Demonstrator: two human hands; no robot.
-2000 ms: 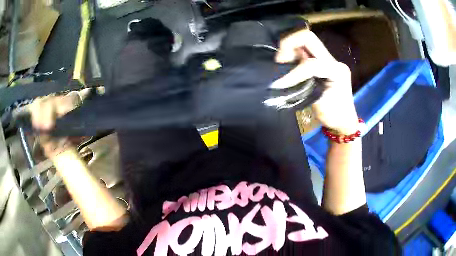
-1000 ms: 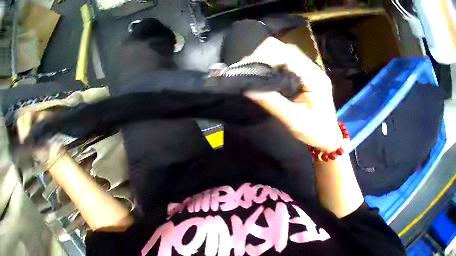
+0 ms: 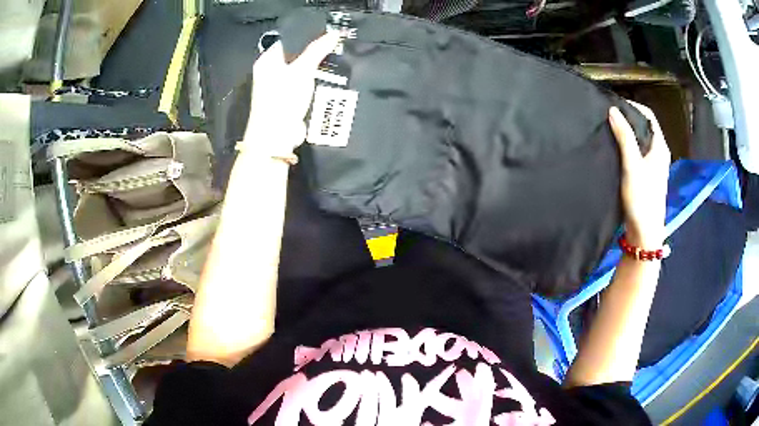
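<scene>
A black bag body or lining [image 3: 466, 150] is spread flat over my lap, slightly shiny and wrinkled, with rounded corners. A white brand label [image 3: 333, 116] with dark print lies near its left end, and narrower white printed tags [image 3: 341, 42] show above it. My left hand [image 3: 287, 91] holds the piece's left end beside the labels, fingertips near the tags. My right hand [image 3: 641, 158] grips its right edge, thumb on the near face, the other fingers partly hidden behind the edge.
Beige fabric bags [image 3: 141, 183] hang on a metal rail [image 3: 75, 250] at left. A blue crate [image 3: 707, 179] at right holds dark pieces [image 3: 695, 274]. A cardboard carton [image 3: 641, 75] is partly hidden behind the black piece. A yellow strip [image 3: 179, 66] is at upper left.
The black piece went from a narrow, bunched band to a broad flat panel, and its white labels now show. My left hand moved right and up; my right hand moved right.
</scene>
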